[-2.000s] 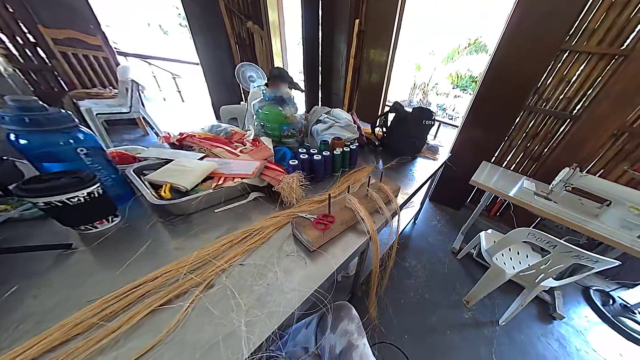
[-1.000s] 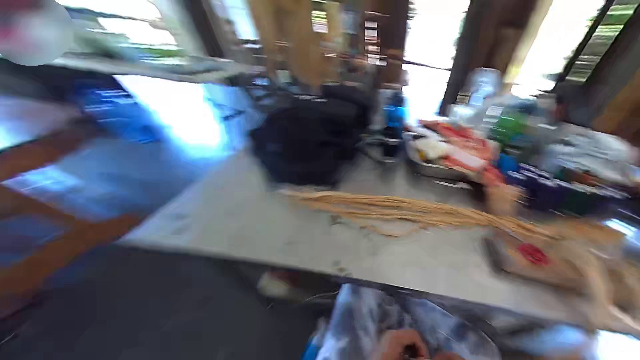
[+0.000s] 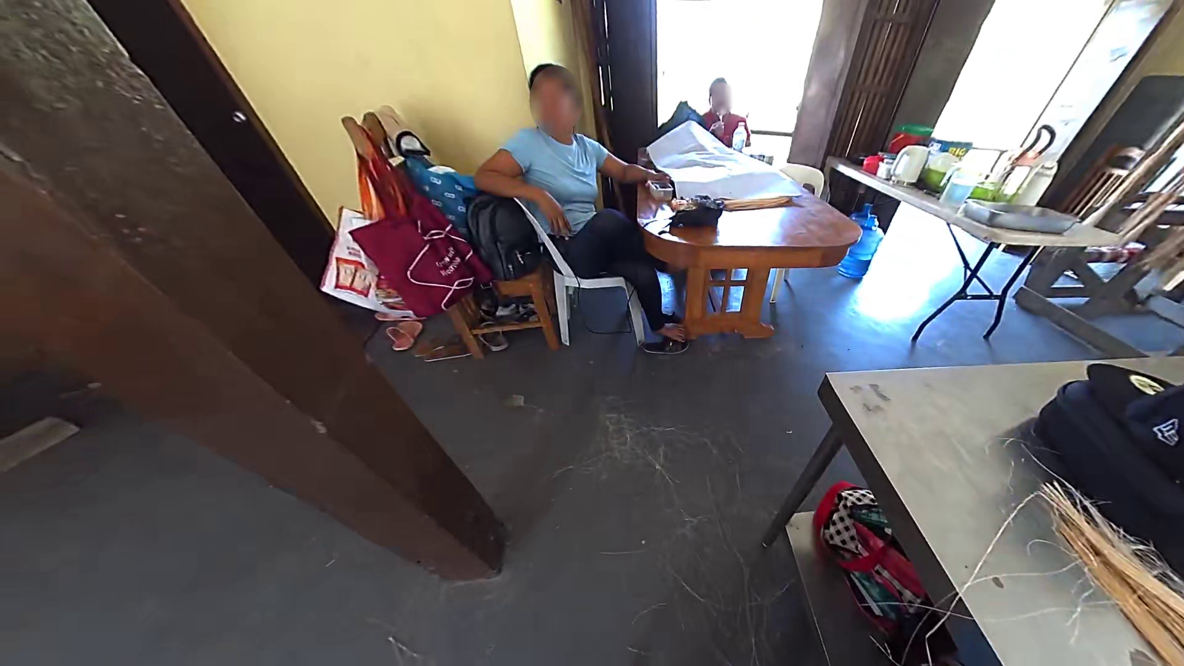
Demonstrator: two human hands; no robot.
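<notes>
Neither my left hand nor my right hand shows in the head view. At the lower right, the end of a bundle of tan plant fibres lies on a grey tabletop, with loose strands straying off its tip. Beside the bundle, at the right edge, rest a black bag and a dark cap. Across the room a person in a light blue shirt sits on a white plastic chair, one arm on a wooden table that bears white sheets and another fibre bundle.
A thick brown post slants across the left. Bags hang and lie by the yellow wall. A patterned bag sits under the near table. Loose fibres litter the floor. A folding table with kitchenware stands at the back right.
The view has swung far to the left, away from the wooden block, scissors and thread spools. The fingers at the bottom a second ago are out of view.
</notes>
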